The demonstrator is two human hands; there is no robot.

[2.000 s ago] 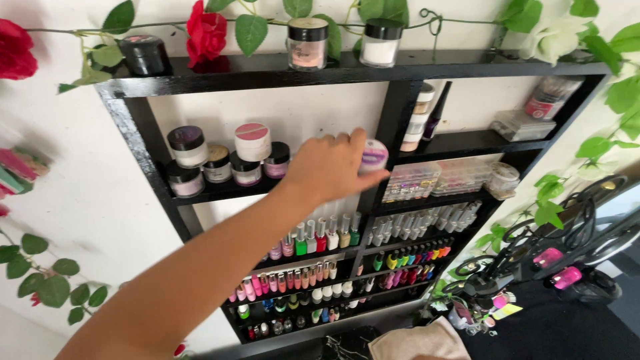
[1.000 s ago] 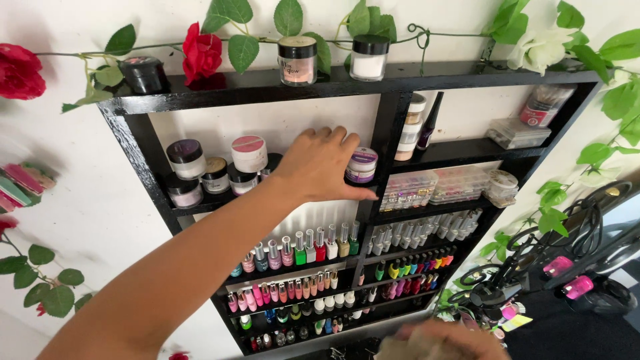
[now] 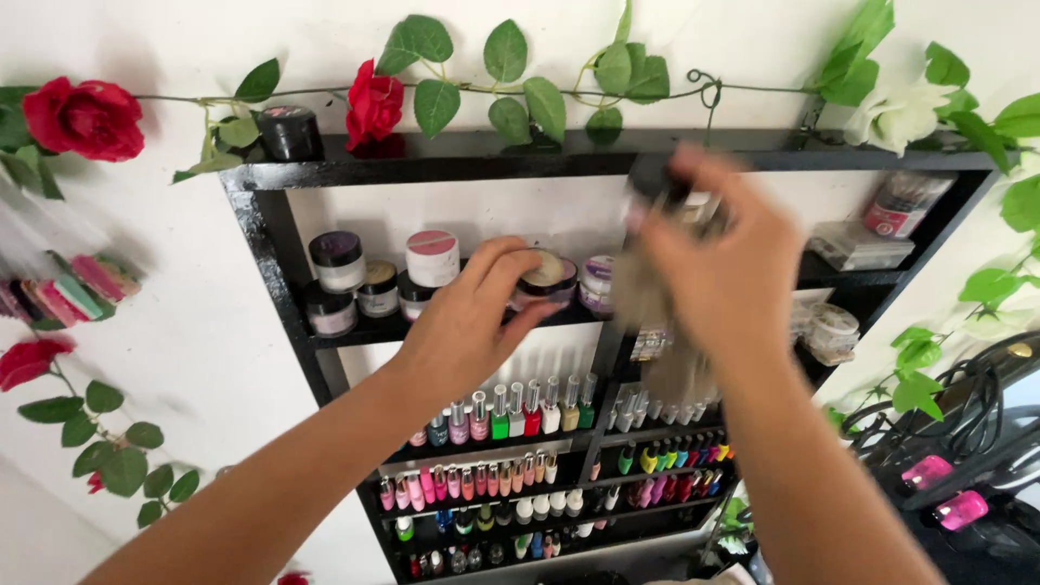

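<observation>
My left hand point(image 3: 467, 317) grips a small round jar with a gold-toned lid point(image 3: 543, 270) at the upper left shelf. Just right of it a white and purple jar point(image 3: 597, 284) stands on that shelf. My right hand point(image 3: 719, 244), blurred by motion, holds a black-lidded jar point(image 3: 654, 183) between thumb and fingers in front of the rack's upright; a grayish-brown cloth point(image 3: 674, 349) hangs below the same hand. Left of my left hand stand several jars, among them a pink-lidded jar point(image 3: 432, 256) and a purple-lidded jar point(image 3: 337, 260).
The black wall rack point(image 3: 487, 166) holds rows of nail polish bottles point(image 3: 532, 410) lower down. A black jar point(image 3: 290, 132) stands on its top ledge beneath a garland with a red rose point(image 3: 374, 106). Plastic boxes point(image 3: 861, 244) sit at right. Black cables point(image 3: 959, 390) lie at far right.
Both jars seen earlier on the middle of the top ledge are gone from there. My right hand has come up with the cloth to the rack. My left hand has left the white and purple jar.
</observation>
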